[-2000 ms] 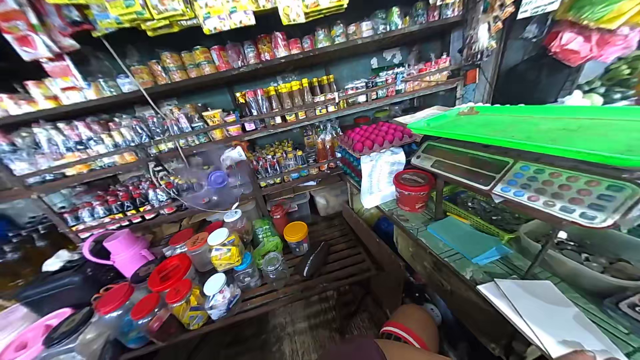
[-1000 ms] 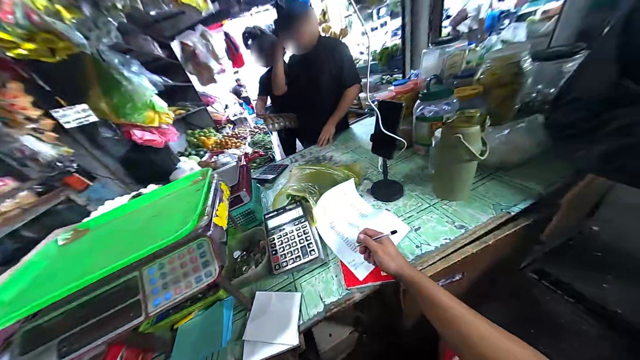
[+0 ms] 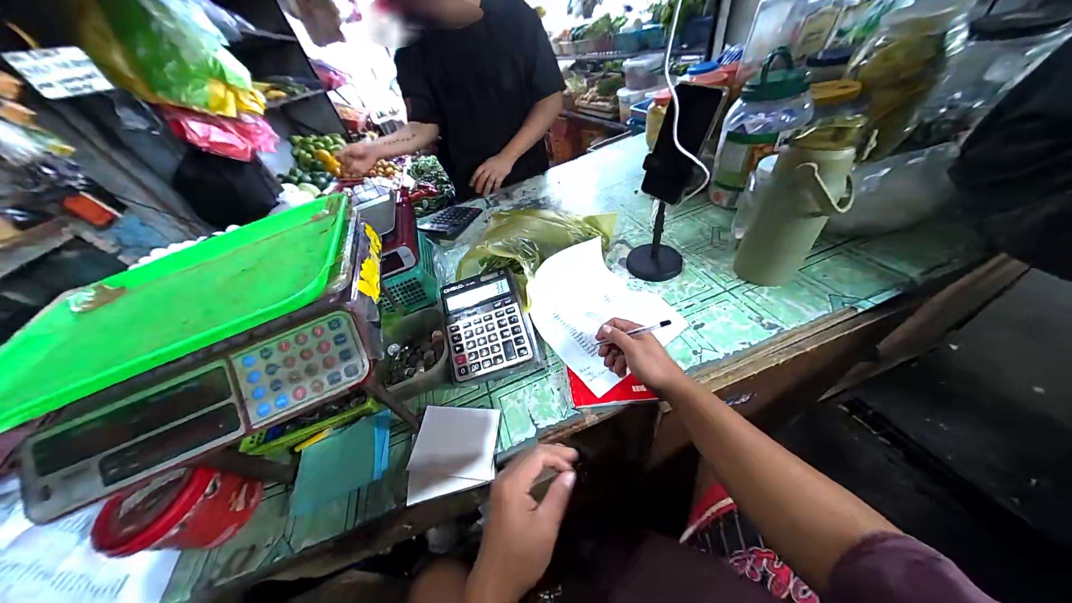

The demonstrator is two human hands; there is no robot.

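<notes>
My right hand (image 3: pixel 641 356) grips a pen (image 3: pixel 638 330) over a handwritten white sheet of paper (image 3: pixel 586 301). Under the sheet's near edge lies a red booklet (image 3: pixel 605 394). Just left of the sheet a desk calculator (image 3: pixel 488 327) rests on the green counter. My left hand (image 3: pixel 532 511) is raised near the counter's edge, fingers curled and apart, holding nothing that I can see. Closest to it are small white paper pieces (image 3: pixel 452 452). A yellow plastic bag (image 3: pixel 536 234) sits behind the calculator.
A digital scale (image 3: pixel 193 402) with a green tray (image 3: pixel 184 293) stands left, a red tub (image 3: pixel 176 511) below it. A phone on a stand (image 3: pixel 654 262), an olive jug (image 3: pixel 783 218) and jars occupy the right back. A person in black (image 3: pixel 481 92) stands across the counter.
The view has swung right from the shelves to the counter since the oldest frame. My left hand has come into view since one second ago; my right hand still holds the pen at the sheet.
</notes>
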